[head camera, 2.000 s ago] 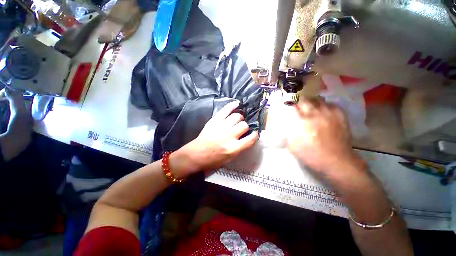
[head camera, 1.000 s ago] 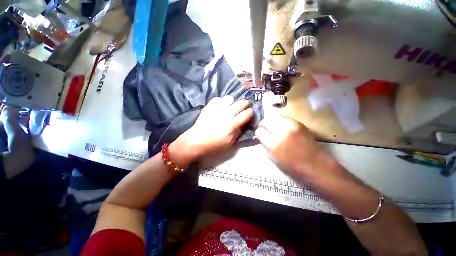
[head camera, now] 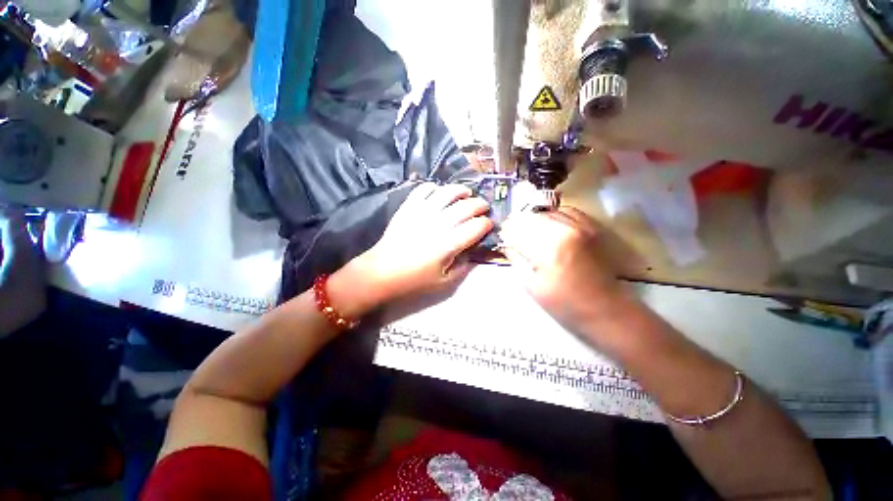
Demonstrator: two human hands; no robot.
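A dark grey, slightly shiny garment piece (head camera: 343, 166) lies bunched left of the needle area. My left hand (head camera: 426, 235) lies on it and presses its edge by the presser foot (head camera: 502, 188), fingers bent over the cloth. My right hand (head camera: 553, 245) is close on the right side of the foot, with its fingertips at the short dark section between both hands. The fingertips are washed out by bright light, so the exact grip is hard to see. The cream sewing machine (head camera: 725, 68) stands above, with a ribbed tension dial (head camera: 603, 93).
A blue hanging piece (head camera: 286, 59) is above the cloth. A red scrap (head camera: 729, 178) and white scraps (head camera: 656, 205) lie on the machine bed. Green and yellow snips or tweezers (head camera: 822, 315) lie at the right. A neighbouring machine (head camera: 49, 157) and another person's hand (head camera: 18, 245) are at the left.
My right hand moved left from beside the foot to the cloth edge. My left hand stays on the cloth, its fingers now flatter. The view has shifted slightly.
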